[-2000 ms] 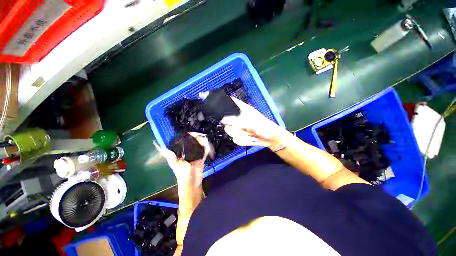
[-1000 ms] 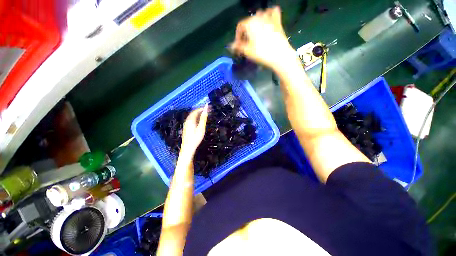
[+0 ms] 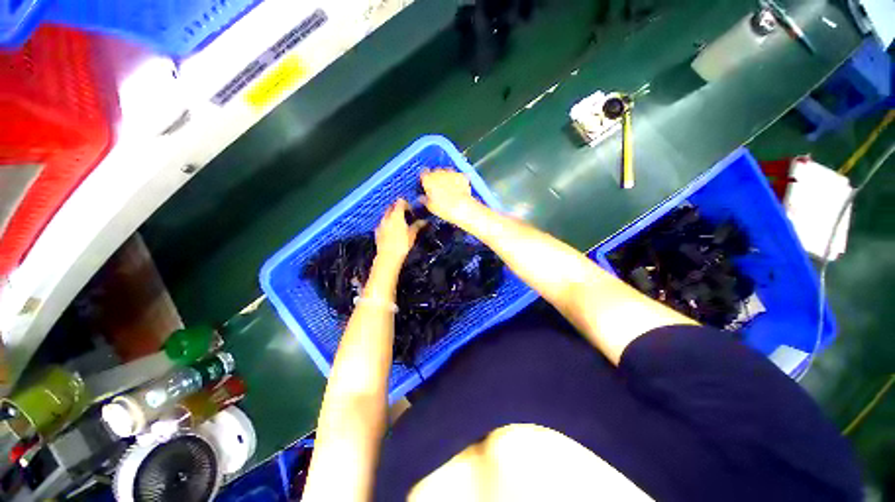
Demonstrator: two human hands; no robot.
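Observation:
A blue mesh basket (image 3: 294,257) stands on the dark green bench in front of my body. A heap of small black parts (image 3: 432,284) lies in it. My left hand (image 3: 397,233) and my right hand (image 3: 447,192) are close together over the far side of the heap, inside the basket. A small dark piece shows between the fingers of the two hands. Which hand grips it is too small and dark to tell.
A deep blue bin (image 3: 785,260) with black parts stands at the right. A yellow tape measure (image 3: 597,116) lies on the bench. At the left are a white fan (image 3: 177,471), bottles (image 3: 147,400) and a green cap (image 3: 191,343). A red crate (image 3: 59,127) is at the upper left.
My right hand has come back from beyond the basket's far rim to the heap, beside my left hand. My left hand has moved slightly towards it.

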